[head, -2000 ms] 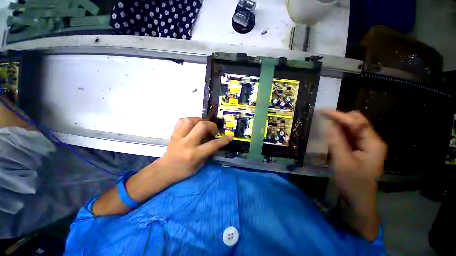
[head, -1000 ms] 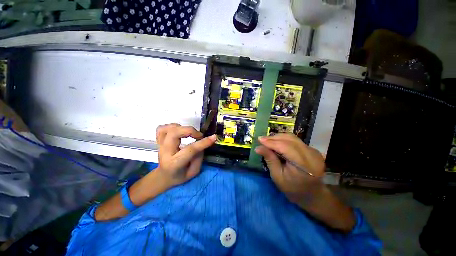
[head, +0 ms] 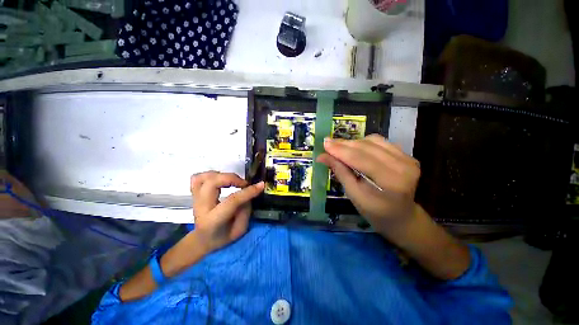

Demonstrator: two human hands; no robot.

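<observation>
The black solder pallet lies between the rails and holds yellow-edged circuit boards in two rows. A green hold-down bar lies across the boards from the back edge to the front edge. My right hand is over the right part of the boards, shut on thin metal tweezers, fingertips at the bar. It hides much of the lower right board. My left hand is at the pallet's left edge, its index fingertip at the lower left board's corner. Whether it grips anything cannot be told.
Pale rails run along both sides. A dark chain conveyor is at right. Behind are a bin of green strips, a dotted cloth, a small dark round object and a white cup. Another person's sleeve is at left.
My right hand came in from the right of the pallet to the boards, then moved up along the green bar. My left hand drew back slightly to the pallet's left edge. The view has shifted slightly.
</observation>
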